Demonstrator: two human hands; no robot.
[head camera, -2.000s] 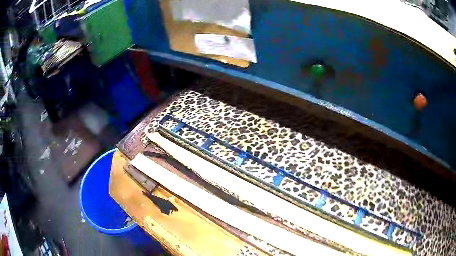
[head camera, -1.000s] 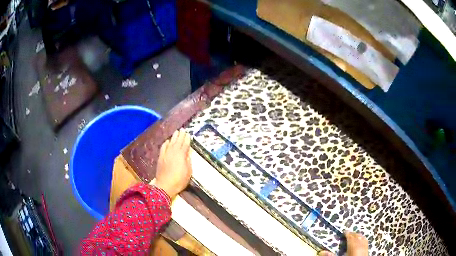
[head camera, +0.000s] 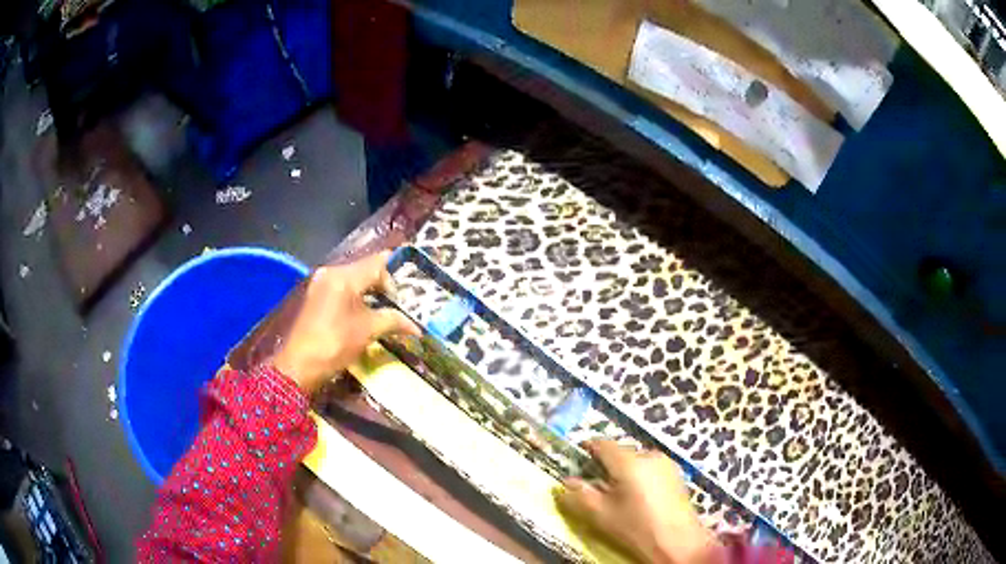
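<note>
The long dark-blue cutting die with bright blue cross-bars (head camera: 570, 412) lies diagonally over the leopard-print material (head camera: 684, 331). My left hand (head camera: 344, 320) is bare, with its fingers curled on the near corner at the die's left end. My right hand (head camera: 640, 498) is bare and grips the die's near rail further along; part of its fingertips is hidden. The die's near side wall shows between my hands, and whether it is fully off the material is unclear. A pale cut-out band (head camera: 441, 424) runs beside the die.
A second pale band (head camera: 386, 496) and a dark strip lie nearer me. The blue scrap bin (head camera: 132, 386) stands left of the bed. The blue press beam (head camera: 871, 253) with taped papers (head camera: 734, 99) and a green button (head camera: 941, 280) is beyond the material. Scraps lie on the floor.
My left hand has gone from lying flat on the pale band to curling its fingers on the die's end. My right hand has come further into view along the die.
</note>
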